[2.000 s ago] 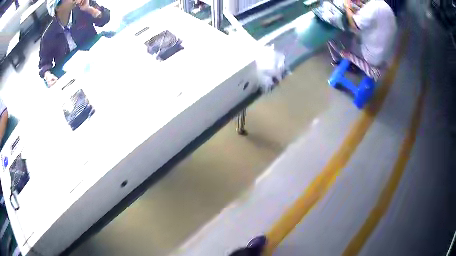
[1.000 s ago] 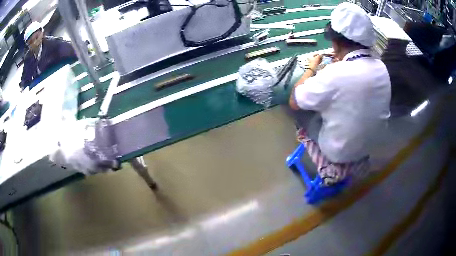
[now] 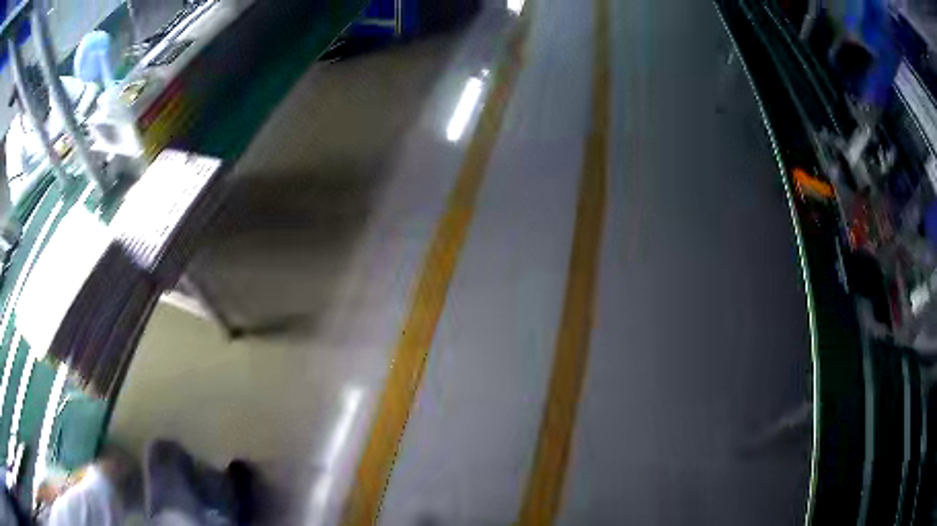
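Neither of my hands is in the picture. Nearest in front of me is the grey aisle floor (image 3: 514, 308) with two yellow lines running away from me. At the left, stacked pale boards (image 3: 67, 272) lie at the edge of a green bench (image 3: 77, 416). A second pale, striped stack (image 3: 164, 205) lies just beyond them. The picture is blurred, so finer details cannot be told.
A seated person in white (image 3: 87, 498) is cut off at the bottom left. Another person with a light blue cap (image 3: 95, 57) is at the upper left. A long bench (image 3: 837, 411) runs along the right, with blurred items and an orange object (image 3: 812, 185).
The view has swung right and along the aisle. The white machine is gone from the foreground, the seated person is now low at the left edge, and the right-hand bench has come into view.
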